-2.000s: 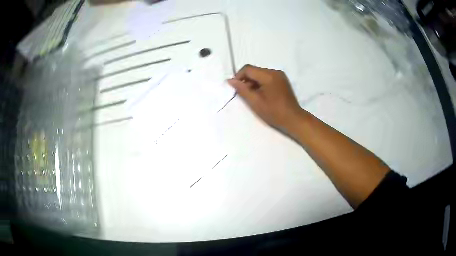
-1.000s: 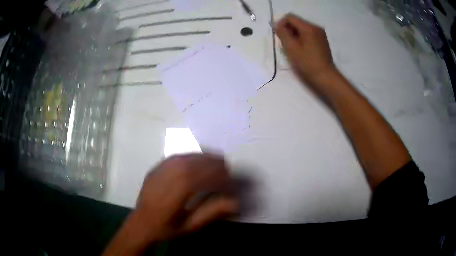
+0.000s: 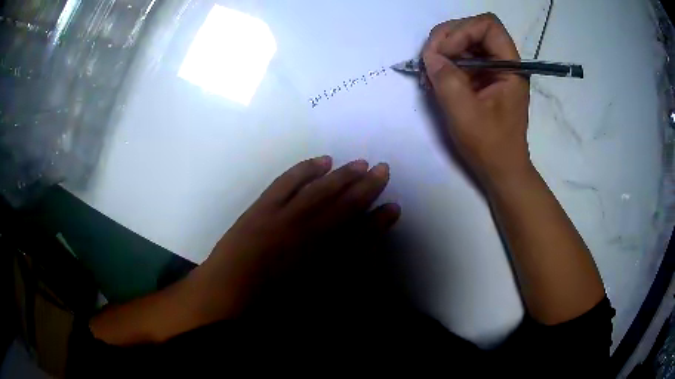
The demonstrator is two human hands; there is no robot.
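Observation:
My right hand is shut on a dark pen with a silvery cone tip. The tip touches or nearly touches a pale lilac paper sheet, at the right end of a slanting row of small handwritten marks. The marks are too small to read surely. My left hand lies palm down near the lower part of the sheet, fingers slightly spread, holding nothing. The sheet's edges blend into the white tabletop.
Clear ridged plastic stands at the left. A bright square light reflection shows at the upper left. Grey veins and a thin dark printed line mark the tabletop at the right. A dark green surface lies beyond the table edge.
The view has moved closer to the sheet. My right hand now holds the pen at the written row. My left hand, blurred before, now lies flat. The printed bars and black dot are out of view.

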